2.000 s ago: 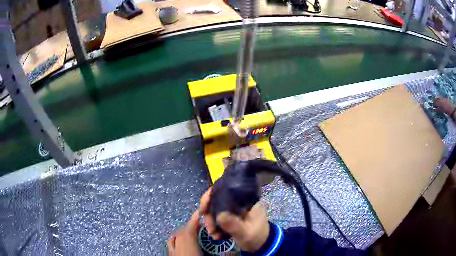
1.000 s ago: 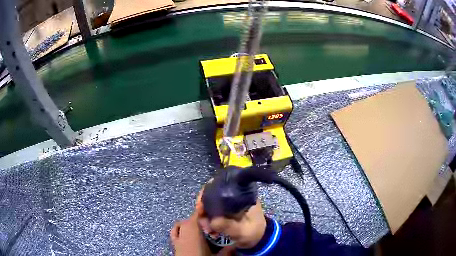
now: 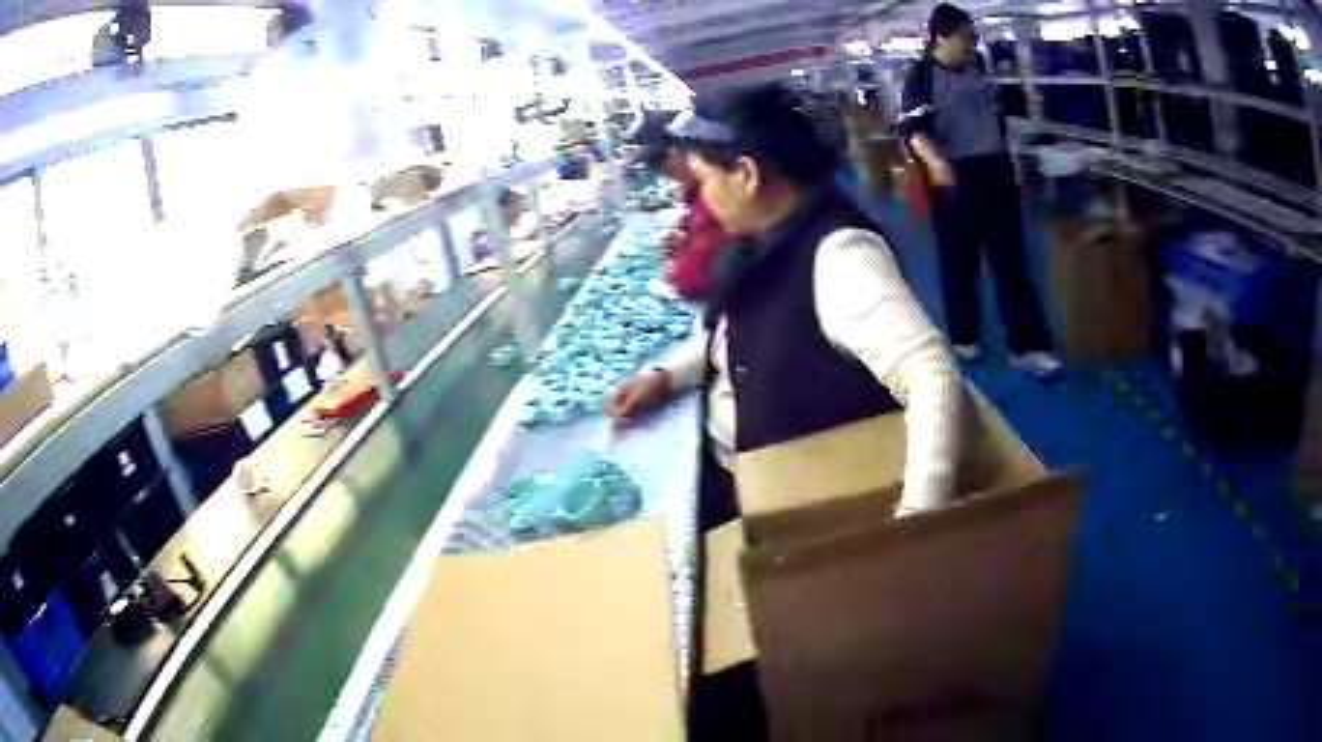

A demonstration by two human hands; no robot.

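Observation:
Neither of my hands is in the picture, and the screwdriver and feeder are out of view. Nearest in front of me lies a flat tan cardboard sheet [image 3: 537, 645] on the bench. Beyond its far edge is a small heap of pale teal plastic parts [image 3: 577, 494]. A longer heap of teal parts [image 3: 616, 326] runs up the bench behind it.
A neighbouring worker [image 3: 805, 319] in a dark vest stands right of the bench, one arm down in an open cardboard carton [image 3: 913, 609]. The green conveyor [image 3: 370, 558] runs at left. Another person [image 3: 974, 174] stands in the blue-floored aisle.
The view has swung up and to the right, away from the yellow feeder. My hands, the screwdriver and the round housing have left the picture. The neighbouring worker and carton now show.

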